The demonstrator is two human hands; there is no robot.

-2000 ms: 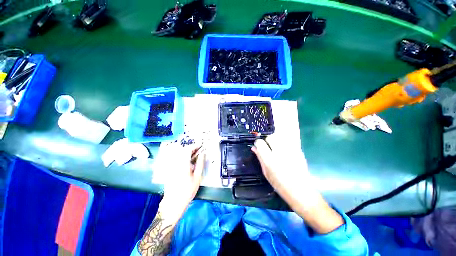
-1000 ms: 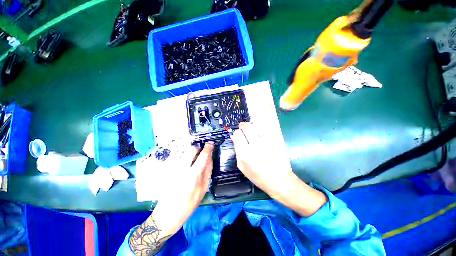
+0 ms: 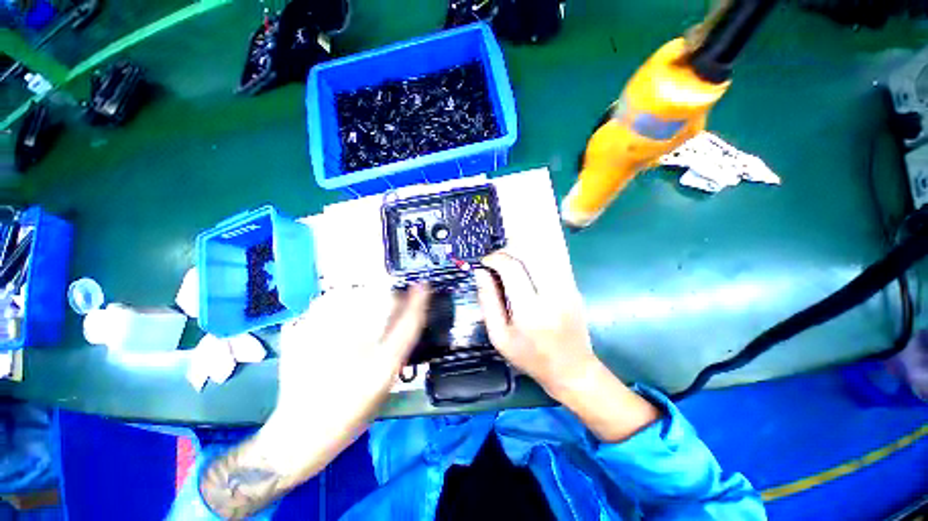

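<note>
The black device housing (image 3: 445,226) lies open on the white work mat (image 3: 541,219), its circuit board half at the far side and a black flap at the near end. My left hand (image 3: 356,336) is at the left edge of the near half, its fingertips blurred. My right hand (image 3: 529,315) lies on the right side of the near half, fingertips near the hinge and a red wire. Whether either hand pinches a small part cannot be seen. The orange electric screwdriver (image 3: 643,127) hangs above right of the mat.
The large blue parts bin (image 3: 417,173) stands beyond the mat, the smaller blue bin (image 3: 216,287) at its left. A whitish bottle (image 3: 148,330) and paper scraps lie farther left. A crumpled wipe (image 3: 717,163) and thick black cable (image 3: 804,317) are at right. Waiting housings (image 3: 295,41) lie at the back.
Since two seconds ago the view has turned and my left hand has come from the loose screws to the housing. In the last second its forearm has swung over the mat's left part.
</note>
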